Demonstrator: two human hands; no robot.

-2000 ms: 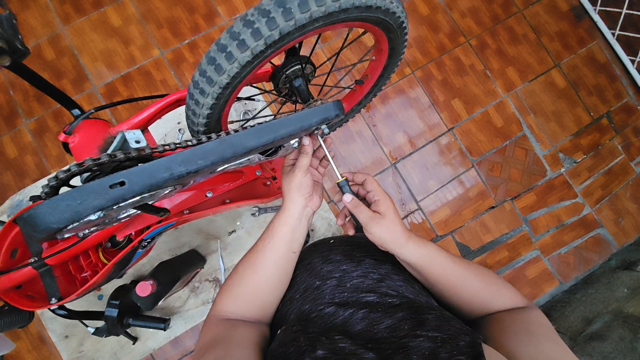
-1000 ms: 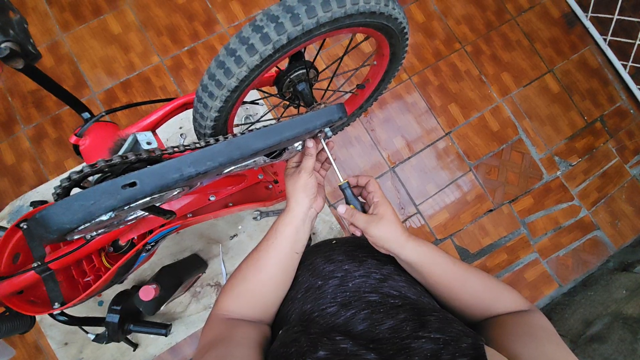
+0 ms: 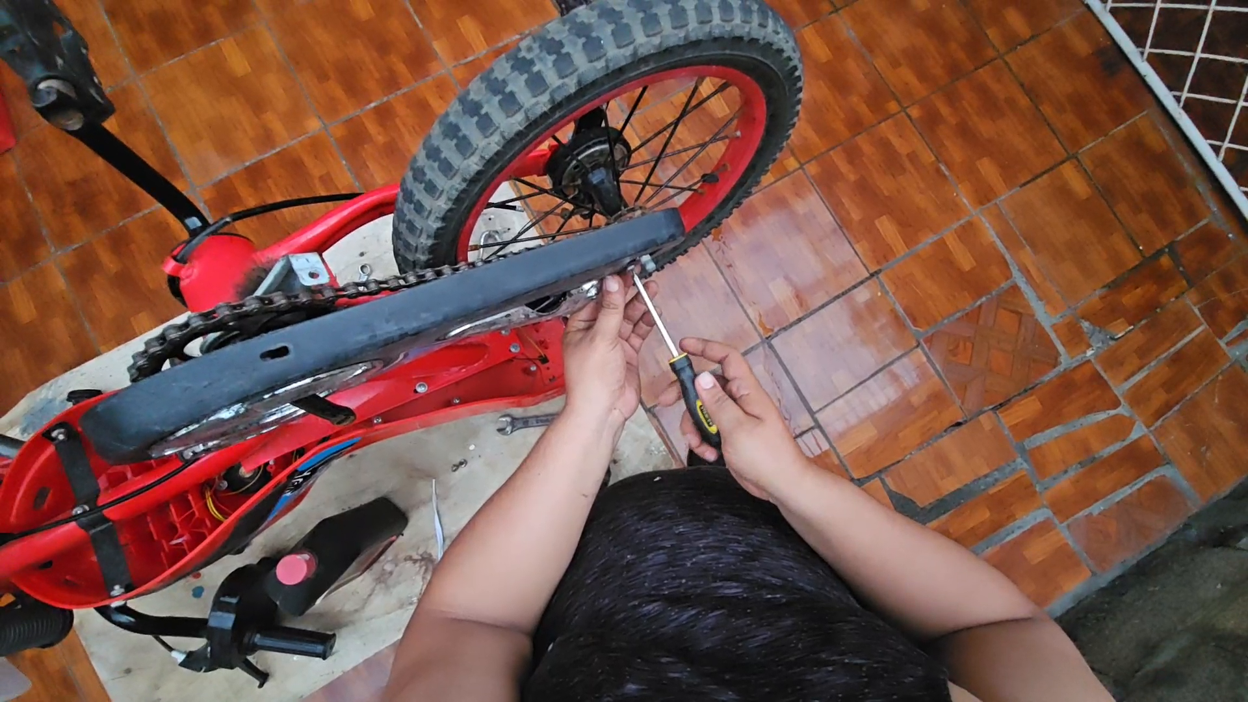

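My right hand (image 3: 736, 414) grips the black-and-yellow handle of a screwdriver (image 3: 695, 400). Its shaft points up and left to a small bolt (image 3: 647, 263) under the rear end of a black chain guard (image 3: 409, 331). My left hand (image 3: 606, 351) is raised at the guard's lower edge, fingertips beside the screwdriver's tip; whether it pinches a small part is hidden. The guard runs along the bicycle chain (image 3: 234, 314) of an upturned red bicycle. Beyond the guard's end stands the spoked wheel with a knobby tire (image 3: 468, 127) and a red rim (image 3: 746, 146).
A stained pale sheet (image 3: 390, 595) lies beneath the bicycle. On it are a wrench (image 3: 526, 423), a black bottle with a red cap (image 3: 295, 568) and small hardware. The handlebar grip (image 3: 292, 641) is at lower left, a crank arm (image 3: 136, 175) at upper left. Tiled floor (image 3: 936, 244) extends right.
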